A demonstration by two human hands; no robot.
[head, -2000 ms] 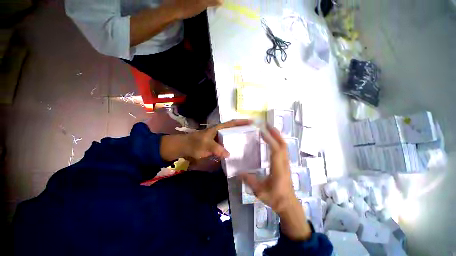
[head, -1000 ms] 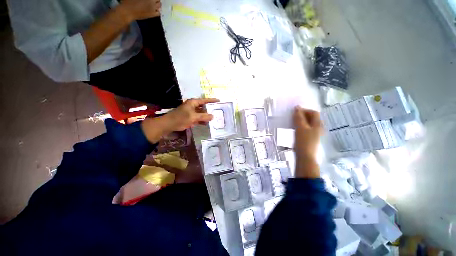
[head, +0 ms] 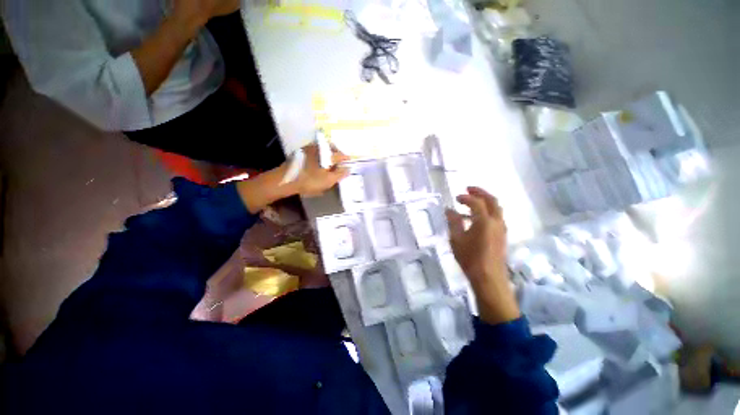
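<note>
Open white box bases (head: 387, 229) stand in tight rows at the table's edge, each with a rounded outline inside. My left hand (head: 318, 168) is at the top left base, fingers on its edge, with white strips on the fingers and wrist side. My right hand (head: 480, 231) is just right of the rows, fingers apart and curled, with nothing seen in it. A thin white upright piece (head: 434, 151) stands at the top right corner of the rows. The picture is blurred.
White lids (head: 608, 312) lie heaped at right. Stacked boxes (head: 625, 154) and a black plastic bundle (head: 543, 71) are near the wall. A black tangle (head: 378, 55) and yellow sheets (head: 357, 112) lie beyond the rows. A person's sleeve (head: 77, 65) is upper left.
The white piece at my right hand is no longer there, and that hand has moved down and left, its fingers opening. My left hand stays at the top left base.
</note>
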